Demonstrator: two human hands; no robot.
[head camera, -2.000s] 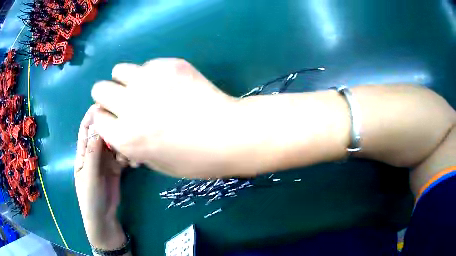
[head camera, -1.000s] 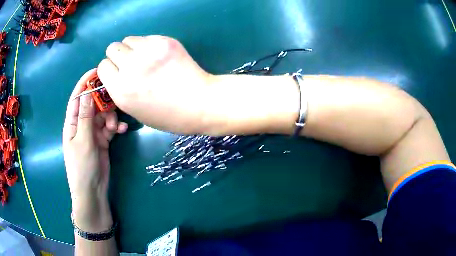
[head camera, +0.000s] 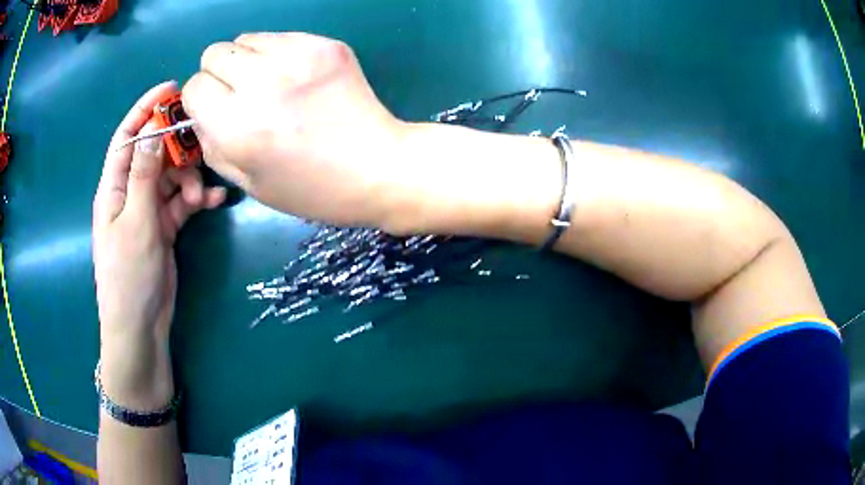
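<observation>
My left hand (head camera: 142, 204) is at the left, palm up, and holds an orange-red housing (head camera: 177, 142) in its fingers. The housing's dark centre faces up and to the right. My right hand (head camera: 275, 118) is closed beside the housing, its fingertips hidden behind the fist. A thin silver shaft (head camera: 152, 134), which looks like the small screwdriver, runs from the right fist across the housing and past its left side; its handle is hidden in the palm. Black lead wires (head camera: 365, 270) with silvery ends lie piled below my right forearm.
More black wires (head camera: 512, 98) lie above my right forearm. Orange-red housings (head camera: 78, 13) are cut off at the upper left, with one more at the left edge. A white label card (head camera: 266, 453) is at the near edge. The dark-green mat (head camera: 455, 350) has yellow lines.
Both hands and everything on the mat have shifted up and left in the picture. The housing and silver shaft, mostly hidden two seconds ago, now show between the hands.
</observation>
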